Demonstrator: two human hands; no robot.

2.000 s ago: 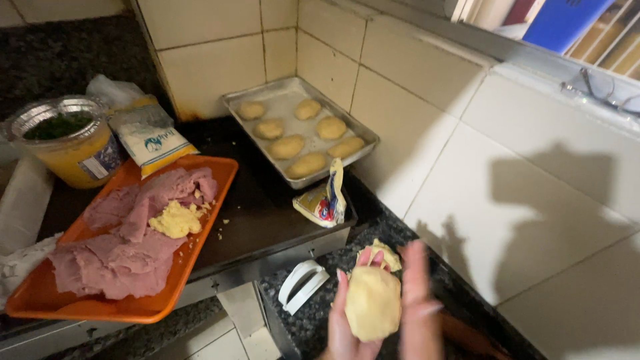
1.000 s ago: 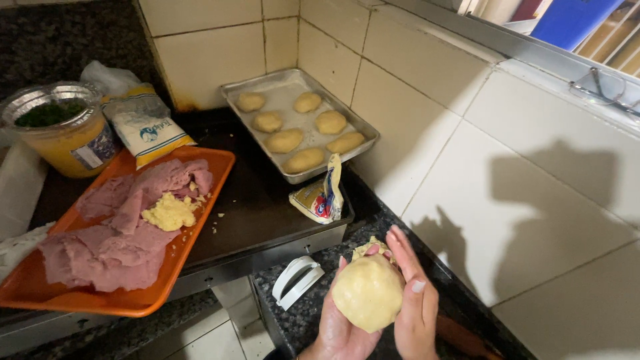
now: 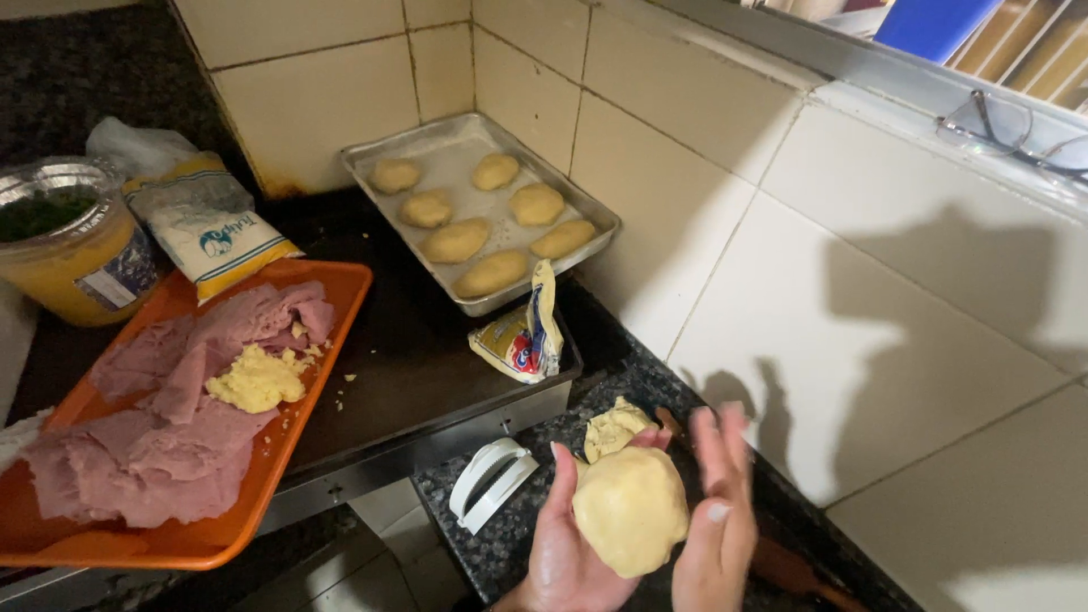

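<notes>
A rounded, flattened piece of pale dough point(image 3: 631, 511) rests on the palm and fingers of my left hand point(image 3: 568, 544). Just right of it, my right hand point(image 3: 719, 510) is raised with its fingers extended, slightly blurred and apart from the dough. Behind the held piece, a rough lump of dough point(image 3: 614, 427) lies on the dark granite counter point(image 3: 497, 557). To the left of my hands is a white plastic cutter or press point(image 3: 491, 484). Several shaped dough pieces point(image 3: 457, 240) sit on a metal baking tray point(image 3: 605, 223) in the corner.
An orange tray point(image 3: 289, 455) at left holds sliced ham point(image 3: 149, 463) and crumbly yellow filling point(image 3: 259, 380). Behind it are a plastic tub point(image 3: 81, 272) and a flour-like bag point(image 3: 212, 225). A folded packet point(image 3: 520, 340) stands near the baking tray. Glasses point(image 3: 1003, 136) rest on the ledge.
One second ago my right hand was against the dough; now it is apart, to the right. The dough remains on my left hand, and the trays have not moved.
</notes>
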